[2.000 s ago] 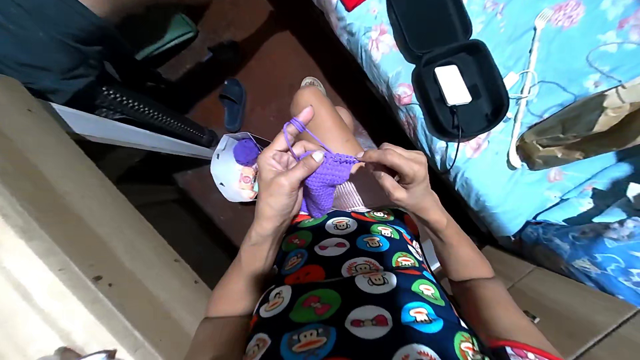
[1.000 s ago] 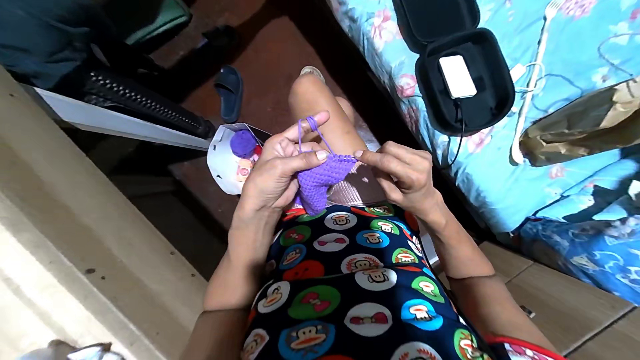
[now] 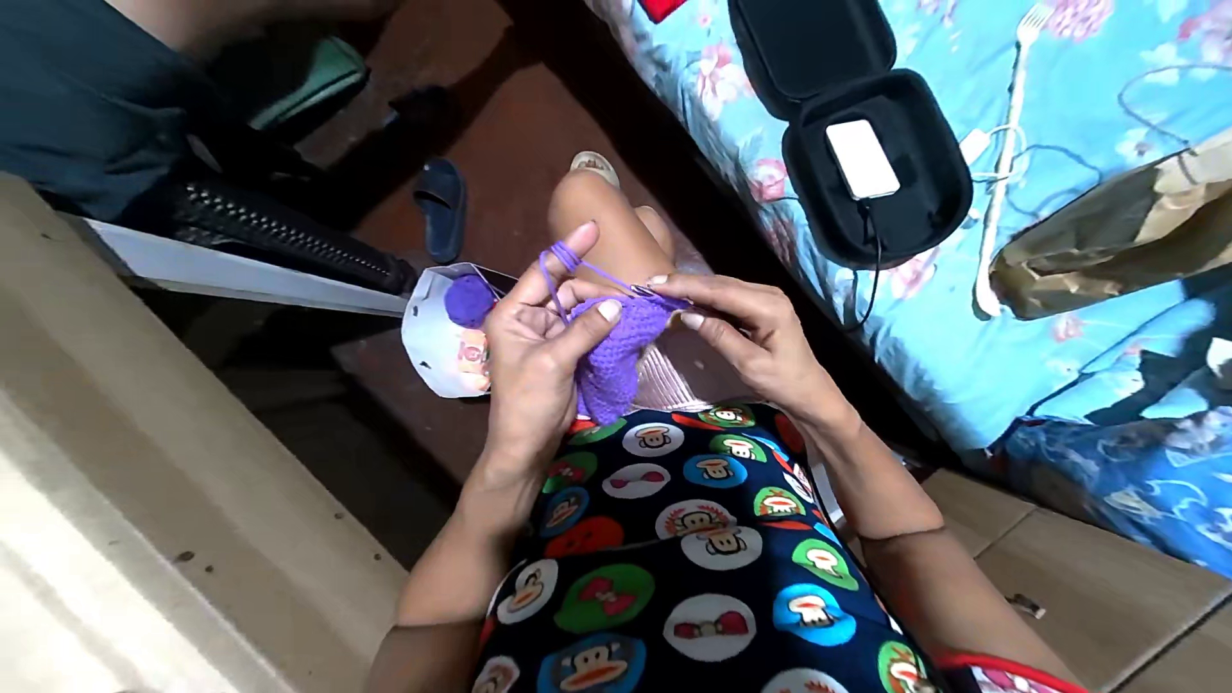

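A piece of purple crochet work point(image 3: 616, 361) hangs in front of my lap. My left hand point(image 3: 544, 346) pinches its upper left edge between thumb and fingers, with purple yarn point(image 3: 566, 258) looped round the raised index finger. From that finger the yarn runs down to the top edge of the work. At the work's upper right, my right hand point(image 3: 746, 327) holds a thin crochet hook point(image 3: 643, 290), mostly hidden by the fingers, its tip at the stitches. A ball of purple yarn point(image 3: 470, 301) lies in a white container point(image 3: 433, 356) left of my left hand.
On the right, a bed with a blue floral sheet point(image 3: 962, 385) bears an open black case point(image 3: 924, 231) with a white device point(image 3: 862, 159), a white back scratcher point(image 3: 1009, 164) and a brown paper bag point(image 3: 1049, 260). A dark slipper point(image 3: 443, 207) lies on the floor. Another person's clothed leg point(image 3: 87, 106) is upper left.
The free end of the crochet work's top edge is now drawn up toward my right fingers, and the hook shows at the stitches. My left hand keeps its grip with the yarn round the finger.
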